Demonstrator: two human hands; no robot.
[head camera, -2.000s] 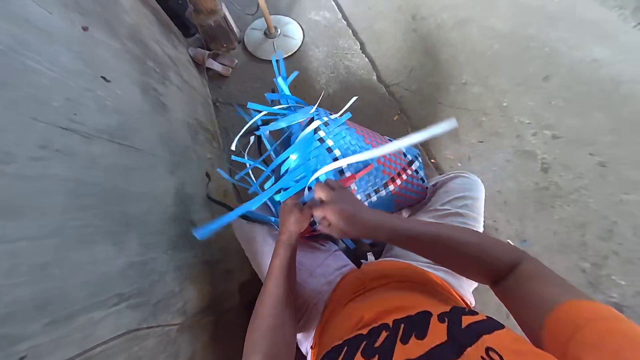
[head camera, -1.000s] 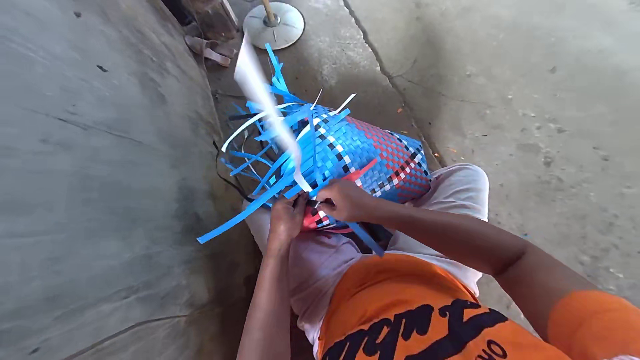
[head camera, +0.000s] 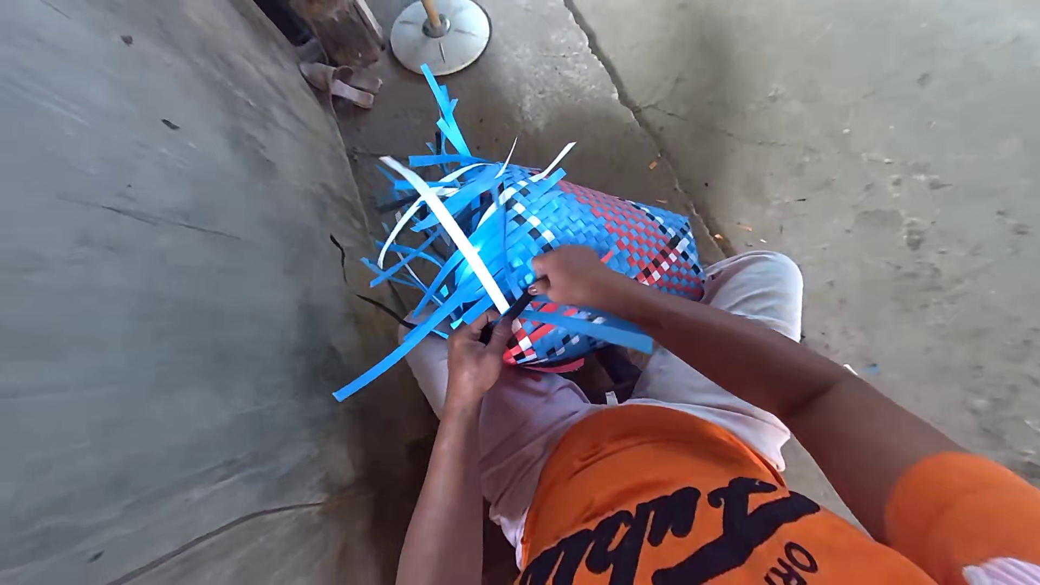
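A woven plastic-strap basket (head camera: 569, 227) in blue, red, black and white lies on its side across my lap, its loose strap ends fanning out to the left. My right hand (head camera: 569, 276) pinches a black strap (head camera: 518, 305) at the basket's near left edge. Just below and left, my left hand (head camera: 478, 349) grips the weave at the same edge, the black strap running between the two hands. A white strap (head camera: 447, 219) rises up and left from beside my left fingers. One blue strap (head camera: 593, 327) passes under my right wrist.
A grey concrete wall (head camera: 162, 244) stands close on the left. Beyond the basket are a round metal base with a wooden pole (head camera: 455, 41), a pair of sandals (head camera: 341, 81) and a wooden block (head camera: 337, 28). A crack (head camera: 634, 106) runs through the concrete floor.
The white strap, earlier swung to the right and then raised, now lies toward the upper left. My right hand has let it go and now holds the black strap.
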